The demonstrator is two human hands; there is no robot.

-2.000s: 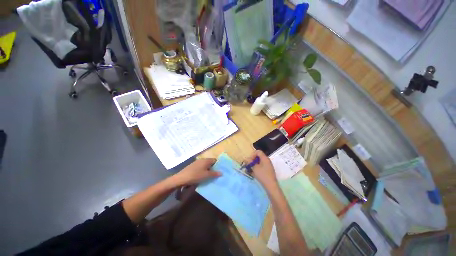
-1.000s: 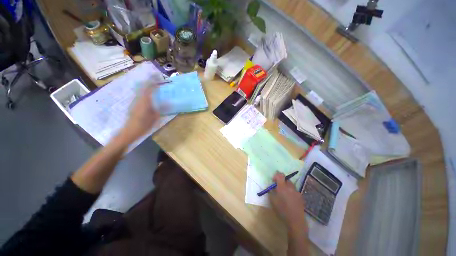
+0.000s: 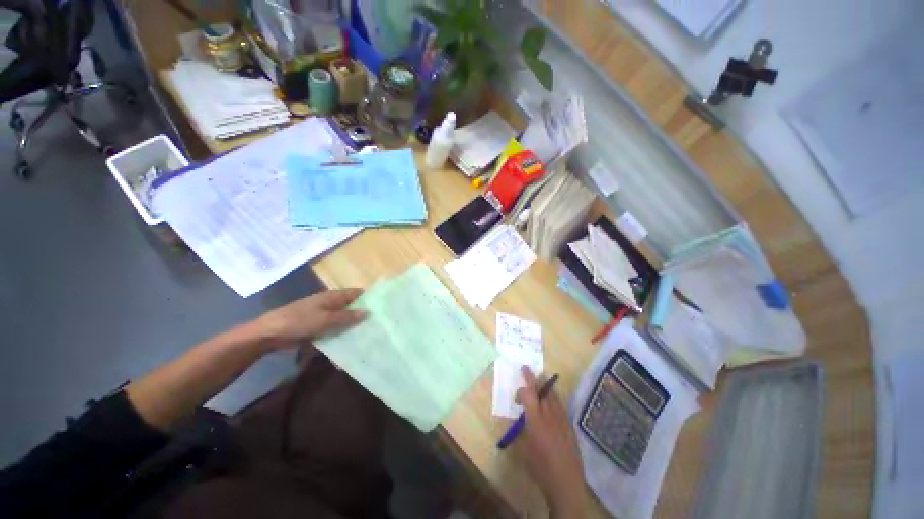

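My left hand (image 3: 314, 316) grips the left edge of a pale green form sheet (image 3: 415, 350) at the desk's front edge. My right hand (image 3: 542, 426) holds a blue-purple pen (image 3: 528, 412), with its fingertips on a small white slip (image 3: 517, 350) with handwriting. Folded light blue form sheets (image 3: 355, 191) lie at the back left, on the clipboard's white printed sheets (image 3: 238, 208). A small clip shows at their top edge.
A calculator (image 3: 622, 408) lies on white paper at right. A black phone (image 3: 469, 225), another white slip (image 3: 490, 266), a red-yellow box (image 3: 515, 179), a white bottle (image 3: 441, 141) and a dark tray (image 3: 610, 266) stand behind. A white bin (image 3: 148, 174) is beyond the desk's left edge.
The blue forms went from my hands onto the clipboard sheets. The green sheet moved left and towards me into my left hand, uncovering the white slip. My right hand keeps the pen.
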